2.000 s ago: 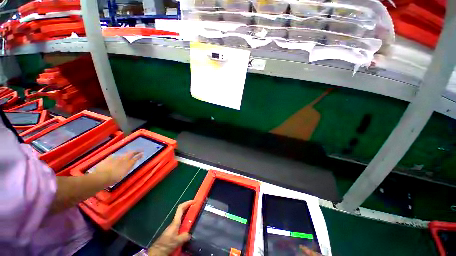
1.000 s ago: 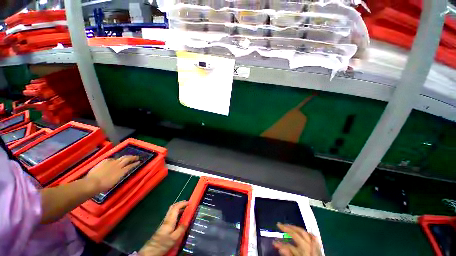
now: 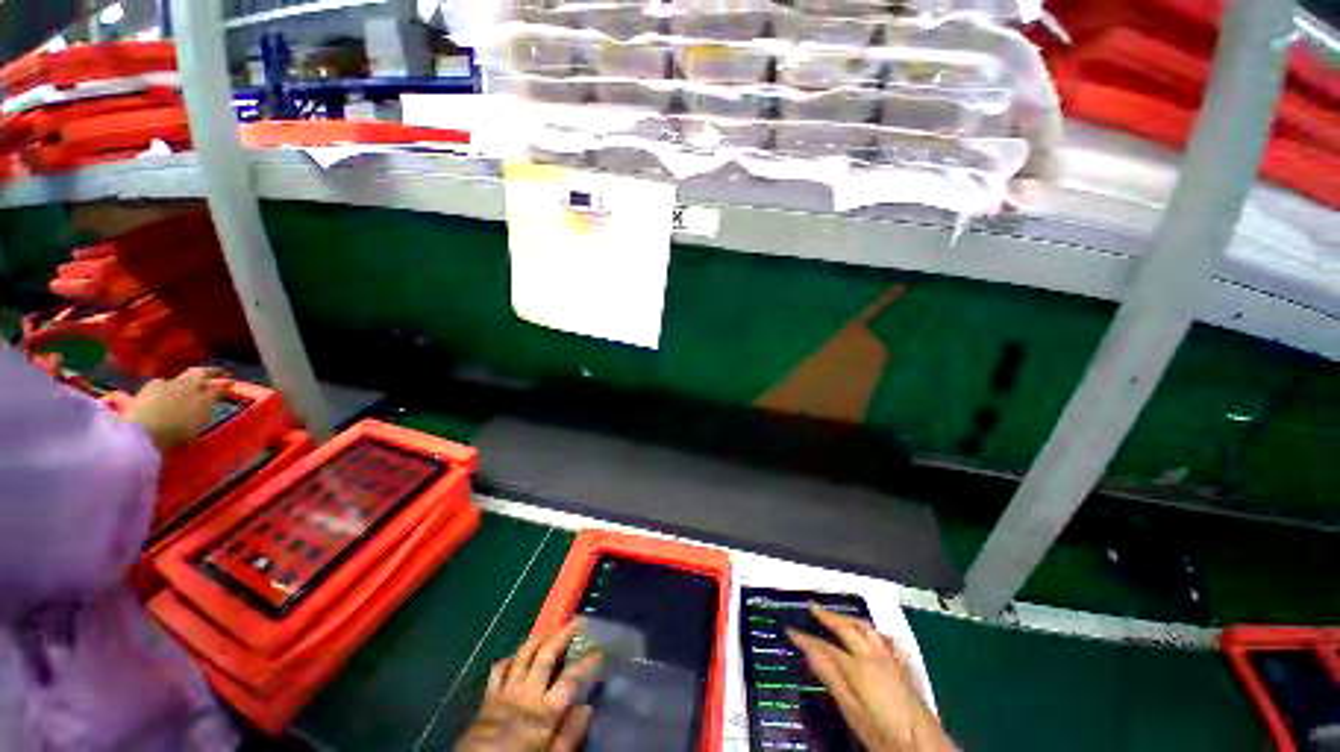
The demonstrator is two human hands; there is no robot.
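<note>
A tablet (image 3: 656,646) with a dark screen and small text lies in a red foam tray (image 3: 716,661) at bottom centre. My left hand (image 3: 532,696) is over its left side, fingers spread on the tray edge and screen. A second tablet (image 3: 775,679) with rows of small text, some green, lies in a white foam tray (image 3: 904,632) directly to the right. My right hand (image 3: 867,679) is over it, fingers apart near the upper right of the screen. Both hands hold nothing.
Stacked red trays with a tablet (image 3: 323,526) stand at left, beside a person in pink-purple workwear (image 3: 74,544). Another red-framed tablet (image 3: 1301,691) lies at far right. A grey shelf (image 3: 823,243) with a slanting post (image 3: 1132,338) and clear blister trays (image 3: 764,88) is above.
My left hand has moved from the red tray's side onto the tablet. The right tablet now shows text rows instead of a bar. The neighbour's hand has moved to a tray farther left.
</note>
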